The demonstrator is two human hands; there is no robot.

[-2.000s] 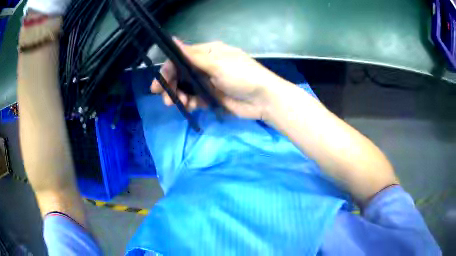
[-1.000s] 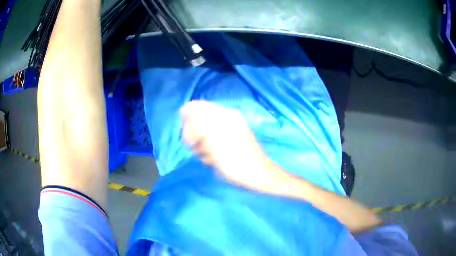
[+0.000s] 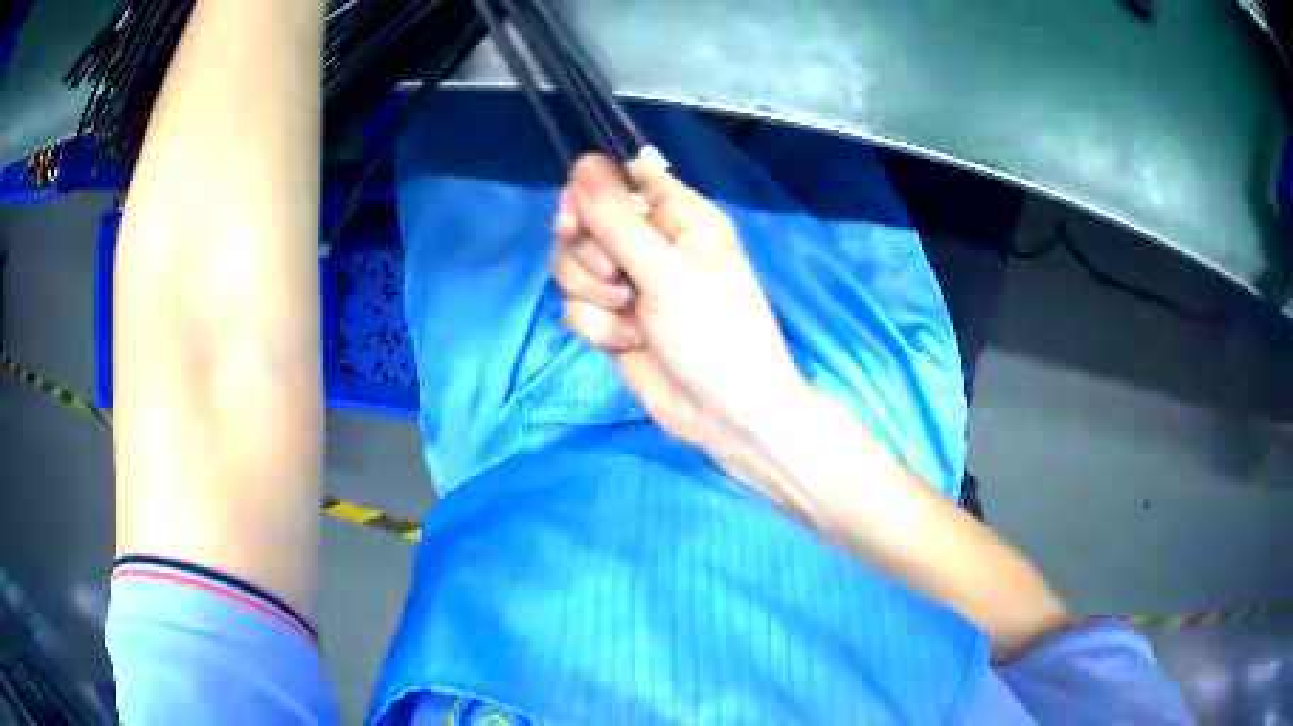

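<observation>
Several black cable assemblies [image 3: 557,68] hang down over the bench edge from the top of the picture, with small white-silver tips at their lower ends. My right hand [image 3: 638,263] is bare, with fingers curled at these lower ends; a white tip shows above the forefinger. Whether the fingers grip the cables or a small piece is hard to tell. My left hand is beyond the top edge; only the bare left forearm shows at the left. The upper ends of the cables are out of the picture.
A pile of black cables [image 3: 383,50] lies on the green bench [image 3: 851,71] behind the left forearm. A blue bin [image 3: 372,319] with small black pieces is below the bench edge. Another bin [image 3: 50,170] holds red-and-black parts. A small dark object is at the top right.
My right hand has risen from the apron to the cable ends since a second ago. The cables have shifted slightly right. Earlier, the right hand was around black cables and the left glove showed.
</observation>
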